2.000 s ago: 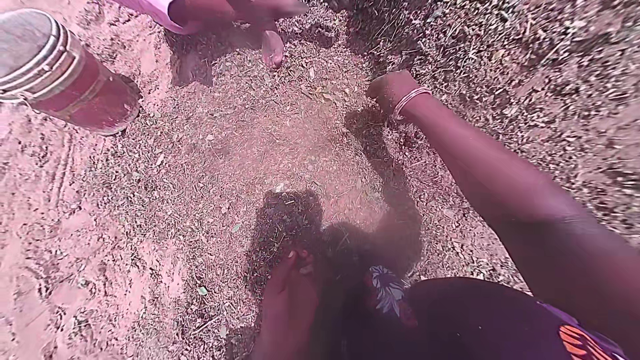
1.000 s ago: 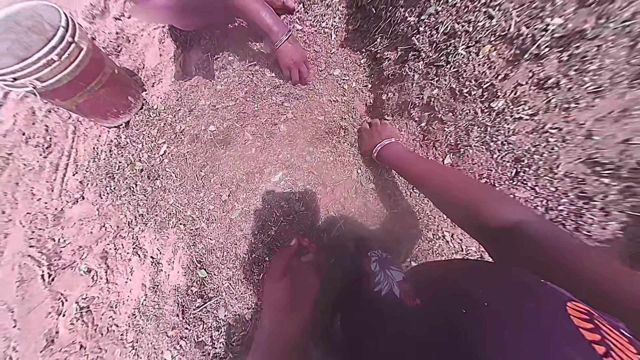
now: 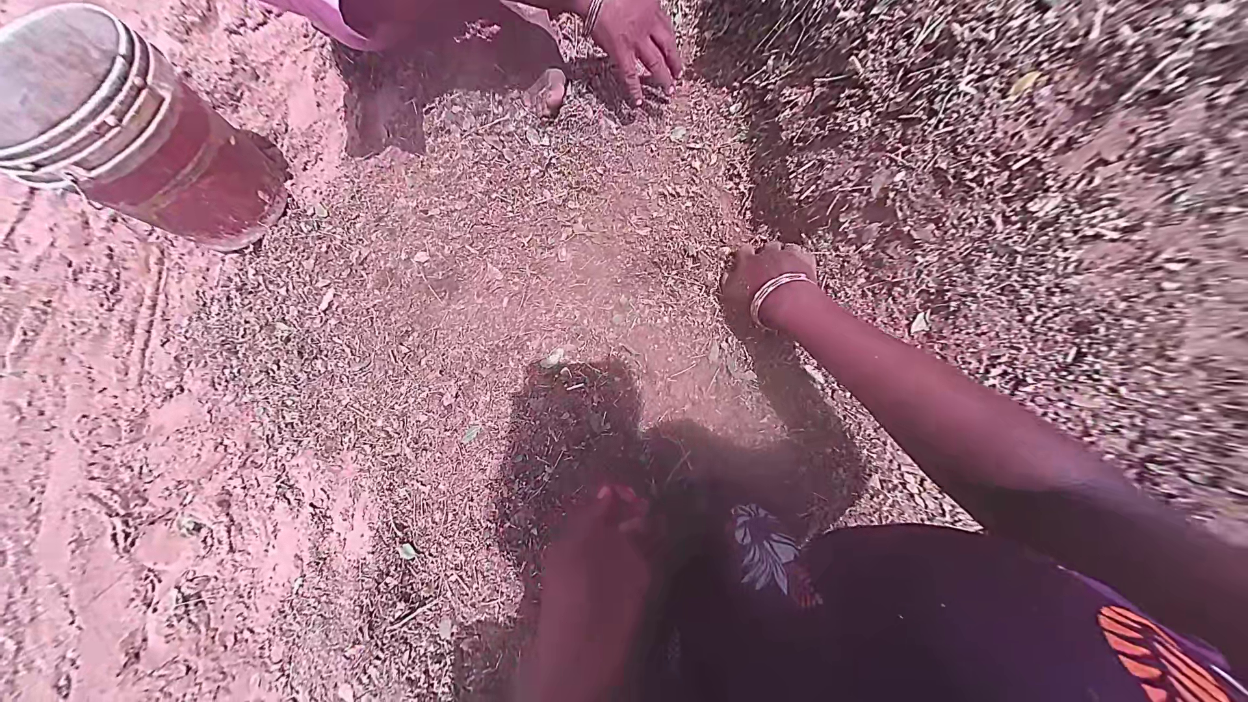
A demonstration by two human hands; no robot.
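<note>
My right hand (image 3: 765, 278), with light bangles at the wrist, is low on the ground at the edge of a dark band of dry leaf and grass litter (image 3: 975, 195). Its fingers are curled down and their tips are hidden, so whether they grip litter is unclear. What looks like my left hand (image 3: 616, 531) lies in shade at the lower middle, beside the dark patterned clothing (image 3: 877, 614). Its fingers look bent, but blur and shadow hide what, if anything, it holds. Between the hands and the bucket spreads dusty soil strewn with dry bits (image 3: 468, 263).
A reddish bucket (image 3: 210, 180) with a pale, ridged rim stands at the upper left on pinkish, uneven soil (image 3: 88, 468). Across from me, another person's hand (image 3: 639, 44), with bangles, touches the litter near a bare foot (image 3: 548, 93). My shadow (image 3: 570, 419) falls over the middle.
My right hand has come nearer to me along the litter's edge since two seconds ago. The other person's hand reached nearer to me one second ago and is now farther away and to the right.
</note>
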